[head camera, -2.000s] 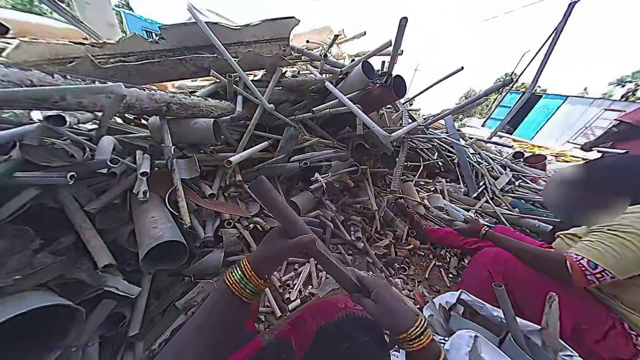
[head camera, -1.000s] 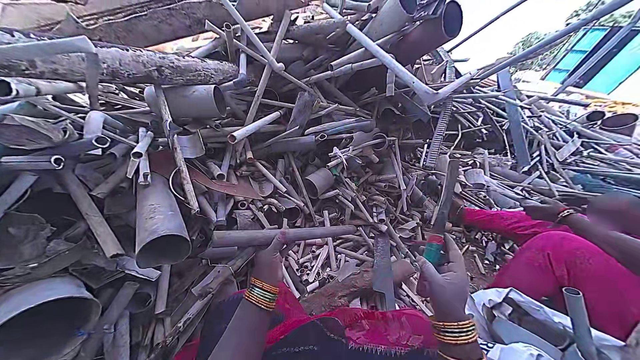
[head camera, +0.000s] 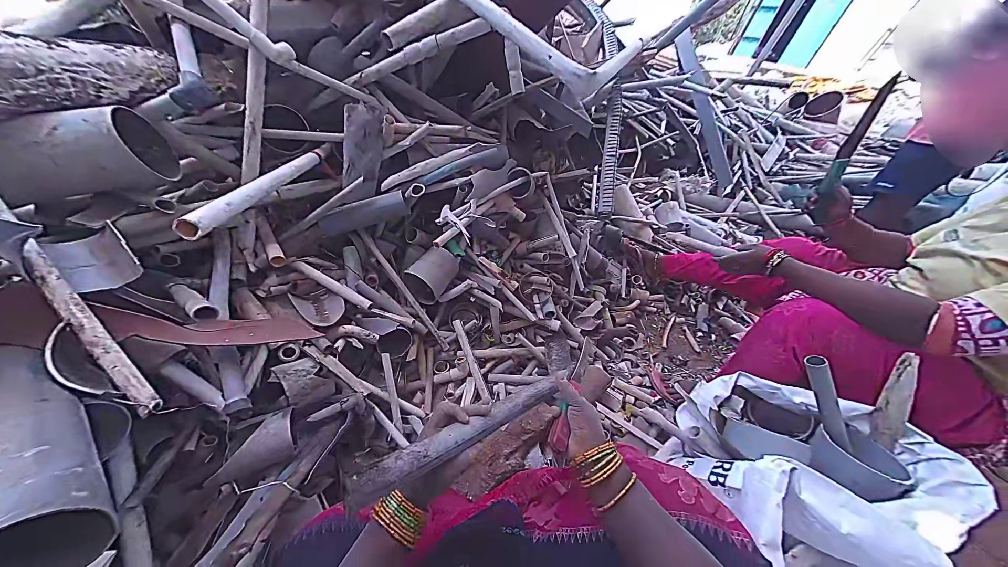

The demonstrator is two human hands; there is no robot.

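My left hand is closed around a grey plastic pipe, low in the middle of the view. The pipe slants up to the right. My right hand is at its upper end and grips the red and green handle of a blade tool; most of the blade is hidden or blurred. A brown piece of wood lies under the pipe, in front of my lap.
A large heap of scrap pipes spreads ahead and to the left. At the right sits a person holding a green-handled blade. Between us stands a white sack with pipe pieces in it.
The view has tilted down. A second ago the pipe was level in my left hand and the blade stood upright, apart from it; now the pipe slants and meets my right hand.
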